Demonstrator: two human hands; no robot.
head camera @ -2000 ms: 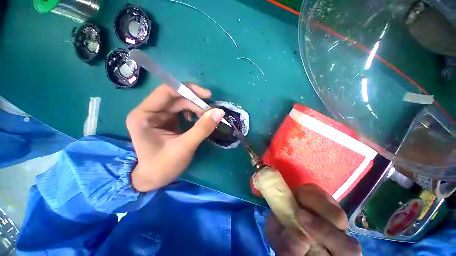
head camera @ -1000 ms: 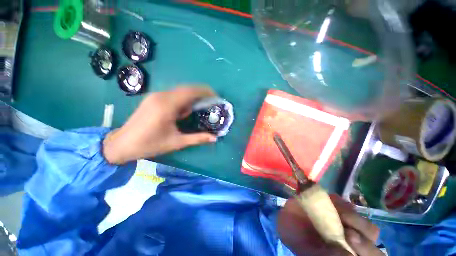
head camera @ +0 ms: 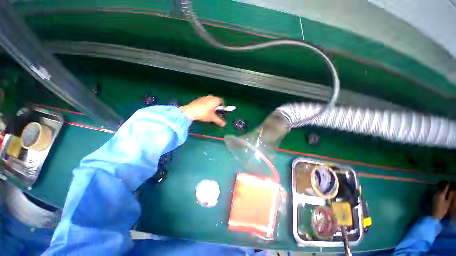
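My left hand [head camera: 204,109] is stretched out beyond the red line at the back of the bench, fingers spread around the pale tweezers [head camera: 228,108]. Whether it also holds a round unit is unclear; a dark patch shows under the fingers. One round black unit [head camera: 240,124] lies just right of it. The white pad [head camera: 207,193] lies bare on the mat. My right hand is out of view; the soldering iron's dark metal tip [head camera: 346,240] shows at the bottom edge, by the yellow block in the tray.
The red cloth [head camera: 254,204] lies right of the pad, under the clear hood [head camera: 257,145] on its pale hose [head camera: 370,124]. The metal tray [head camera: 295,215] holds a tape roll [head camera: 324,181]. Another tray [head camera: 55,125] is far left. Another person's hand [head camera: 442,200] is far right.
The view has swung up and widened. My left hand has moved from the white pad to the back, and the unit is off the pad. My right hand has left the picture.
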